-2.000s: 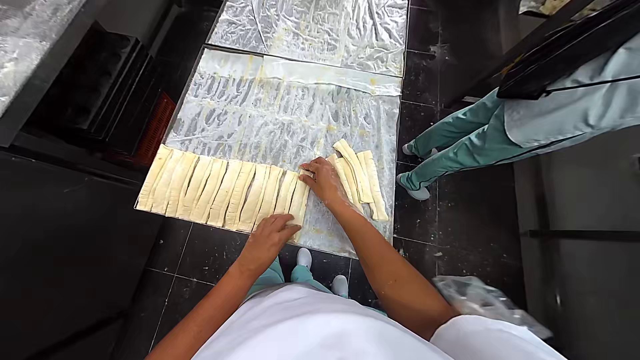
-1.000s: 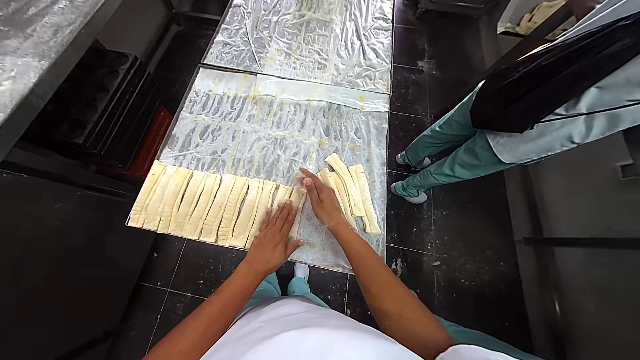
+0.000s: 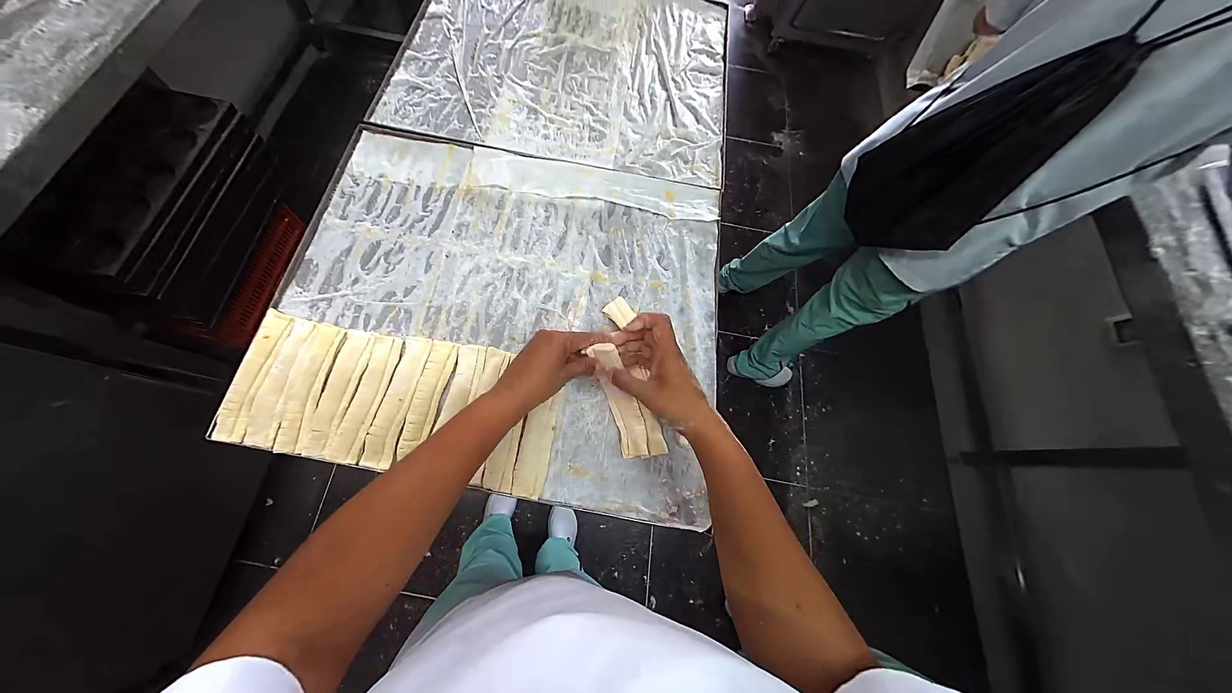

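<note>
A row of pale dough strips (image 3: 361, 395) lies side by side along the near edge of a tray lined with plastic film (image 3: 433, 260). To the right of the row, both my hands meet over a few loose dough strips (image 3: 630, 423). My left hand (image 3: 558, 364) pinches the upper end of one strip with its fingertips. My right hand (image 3: 662, 371) has its fingers around the upper part of the loose strips, with the thumb on one of them. The fingers partly hide where each strip is held.
Another film-covered tray (image 3: 558, 67) adjoins at the far side. A person in green trousers with a black apron (image 3: 953, 154) stands at the right. Dark stacked trays (image 3: 183, 192) and a red crate (image 3: 265, 274) are at the left, beside a metal counter edge (image 3: 87, 106).
My hands have moved right, from the end of the row to the loose strips, and now grasp there. The row's right end now shows uncovered below my left forearm.
</note>
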